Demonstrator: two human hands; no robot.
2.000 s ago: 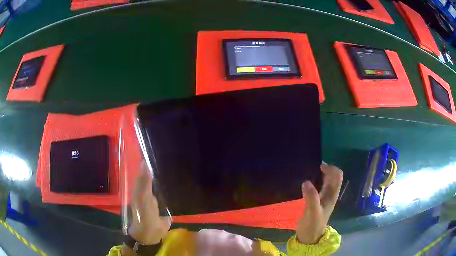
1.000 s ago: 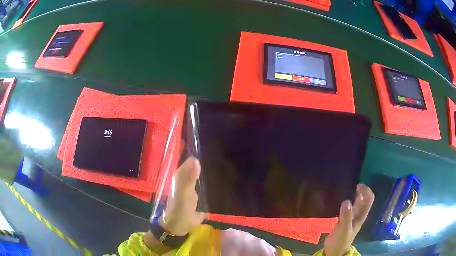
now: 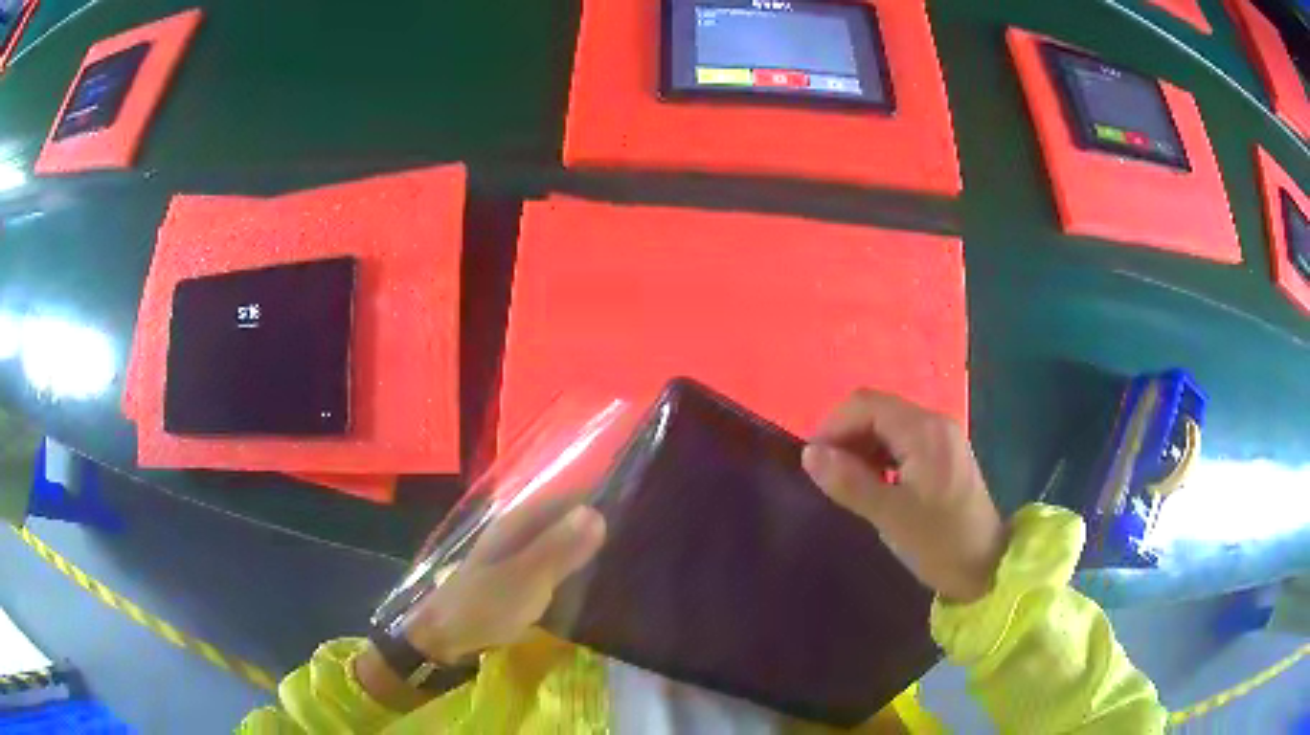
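Note:
A black tablet (image 3: 747, 560) is tilted close to my body, its screen dark. A clear glossy film (image 3: 525, 481) stands out from its left edge and shows glare. My left hand (image 3: 503, 582) holds the tablet's left edge together with the film. My right hand (image 3: 912, 481) is at the tablet's upper right edge, fingers bent and thumb near the index finger; whether it grips the edge or film is not clear. A red foam pad (image 3: 747, 309) lies flat beyond the tablet, its near part hidden.
At left, a dark tablet (image 3: 259, 352) with small white digits lies on stacked red pads (image 3: 410, 316). Beyond, lit tablets (image 3: 776, 55) (image 3: 1118, 108) lie on red pads. A blue fixture (image 3: 1149, 460) with a yellowish loop stands at right.
The tablet has moved toward my body and turned, uncovering the red pad. My right hand has moved from its lower right corner to its upper edge. The camera view has shifted.

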